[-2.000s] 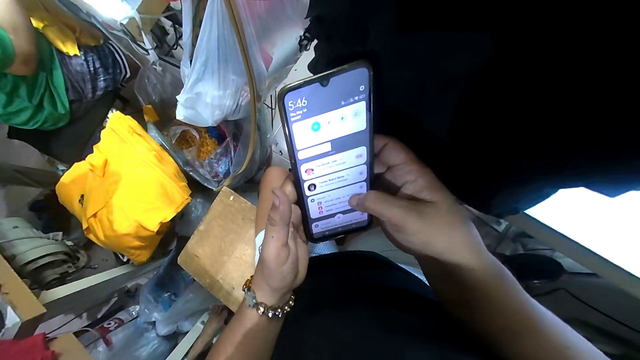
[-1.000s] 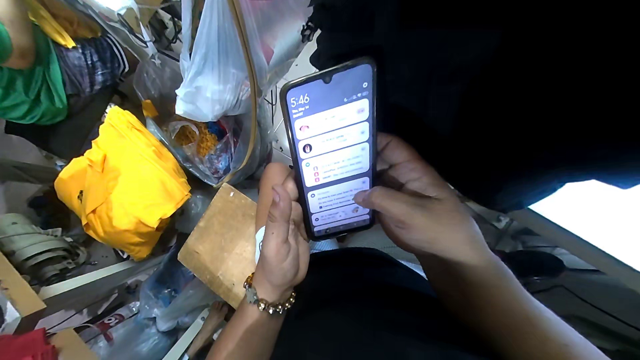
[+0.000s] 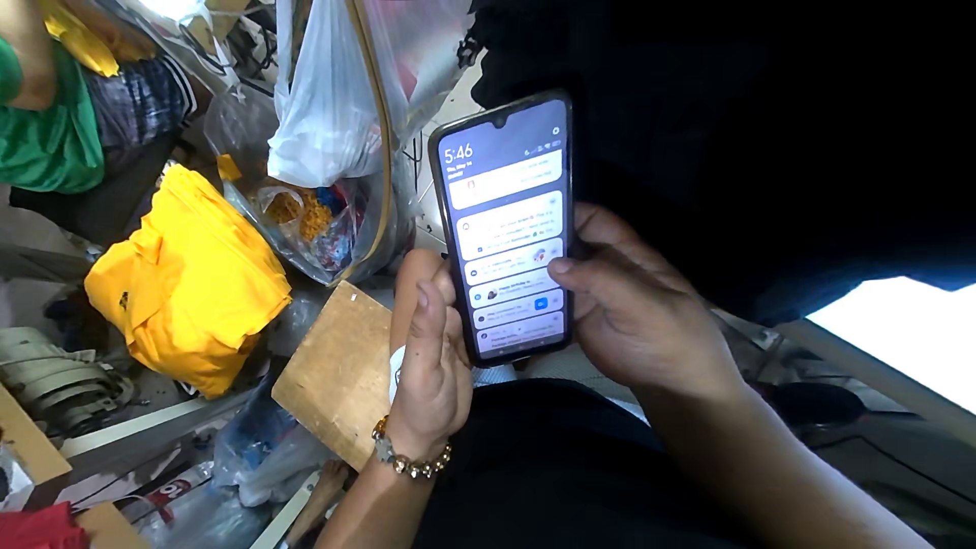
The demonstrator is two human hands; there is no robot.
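Note:
A smartphone (image 3: 507,229) in a dark case is upright in the middle of the view, its screen lit with a list of notification cards. My right hand (image 3: 640,305) grips it along the right edge, the thumb lying over the lower right part of the screen. At the phone's lower left edge is my left hand (image 3: 435,354), its fingers against the side and its thumb pointing up; a beaded bracelet circles that wrist. How much weight the left hand bears is hidden behind the phone.
Folded yellow cloth (image 3: 187,278) lies at the left, near a brown board (image 3: 335,374). White plastic bags (image 3: 328,99) hang above a clear bag (image 3: 305,221) of scraps. A person in a green shirt (image 3: 46,130) sits at the upper left. Black fabric (image 3: 686,137) fills the upper right.
The list on the phone's screen has scrolled to other cards. My right thumb has moved up the screen. My left hand stays at the phone's lower left edge.

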